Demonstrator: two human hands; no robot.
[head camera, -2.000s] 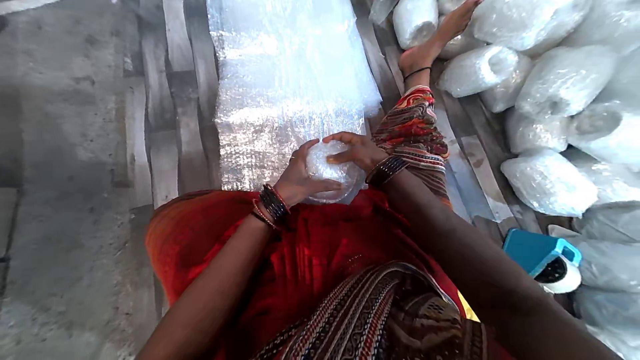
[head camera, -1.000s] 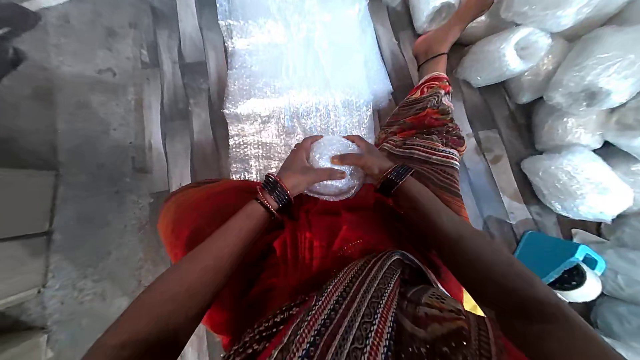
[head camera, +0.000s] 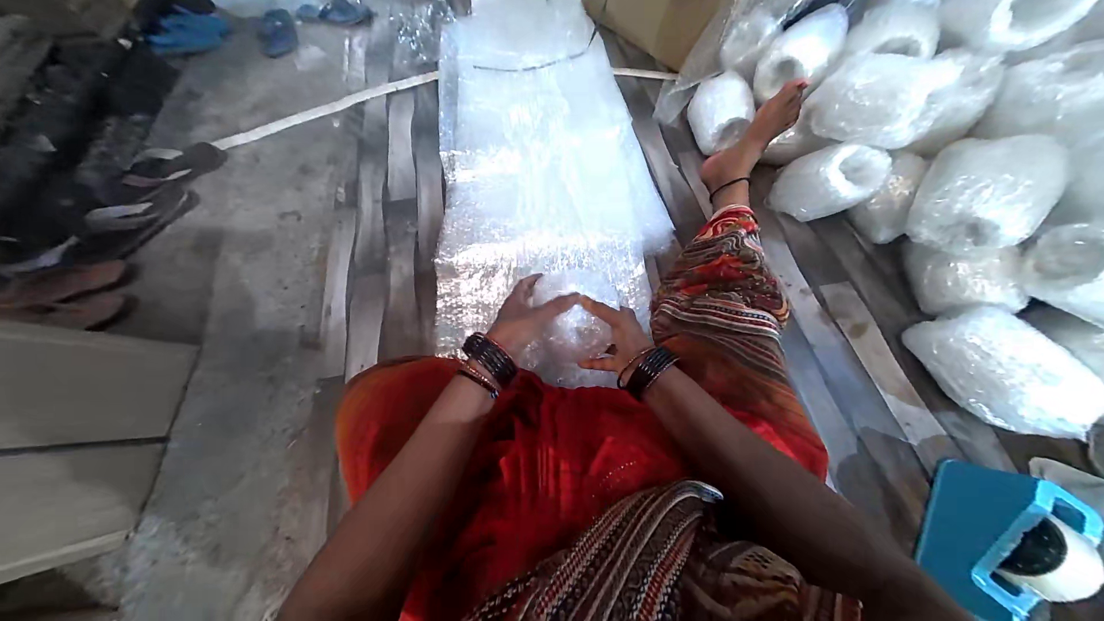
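Both hands are around a rounded object in bubble wrap (head camera: 576, 332), at the near end of a long layered strip of bubble wrap (head camera: 543, 190) on the floor. My left hand (head camera: 528, 319) lies along its left side, the thumb across the top. On its right side is my right hand (head camera: 619, 335), fingers curved and thumb tip meeting the left thumb. What is inside the wrap cannot be made out.
Many wrapped bundles (head camera: 987, 194) are heaped at the right. A blue tape dispenser (head camera: 975, 526) with a roll lies lower right. My outstretched foot (head camera: 746, 151) touches the bundles. Sandals (head camera: 65, 293) and boxes (head camera: 86, 379) stand at the left; a cardboard box (head camera: 655, 26) is behind.
The fingers have shifted around the wrapped object, and the thumbs now meet over it. The view has swung up and left, showing more of the floor and sandals.
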